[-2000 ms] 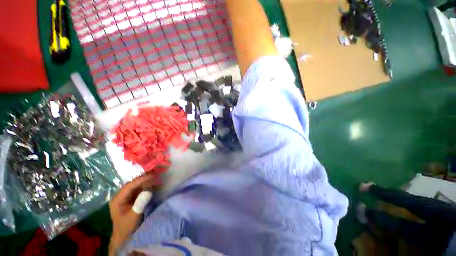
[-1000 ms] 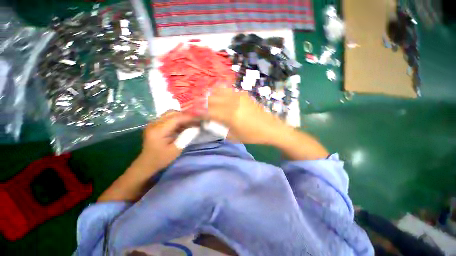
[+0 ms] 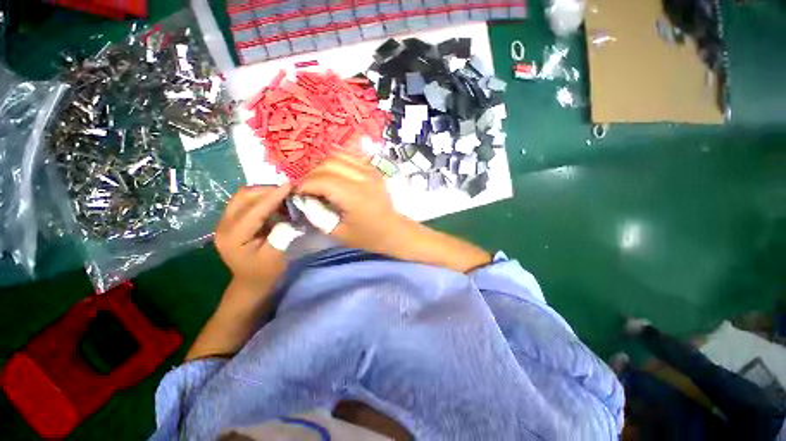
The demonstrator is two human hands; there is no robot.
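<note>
My left hand point(image 3: 252, 231) and my right hand point(image 3: 352, 200) meet in front of the red pile, fingertips closed together. Between them is a small dark, shiny part point(image 3: 294, 203), mostly hidden by the fingers. White coverings show on both thumbs. Red strips point(image 3: 312, 116) lie piled on the white board point(image 3: 493, 185). Small square plates, black, grey and pale point(image 3: 440, 95), lie loose to their right. Shiny metal clips point(image 3: 125, 172) lie heaped on a clear plastic bag point(image 3: 142, 258) at the left.
Behind the piles is a tray of grey squares with red lines point(image 3: 345, 24). A cardboard sheet point(image 3: 646, 73) with dark parts lies at the right, small pale rings point(image 3: 517, 50) and plastic scraps beside it. A red stool point(image 3: 52, 379) stands lower left; a person's legs point(image 3: 689, 366) show lower right.
My right arm was stretched out over the tray; it has come back and my hands have met near the red pile. The view has shifted, and the hands now sit slightly further left.
</note>
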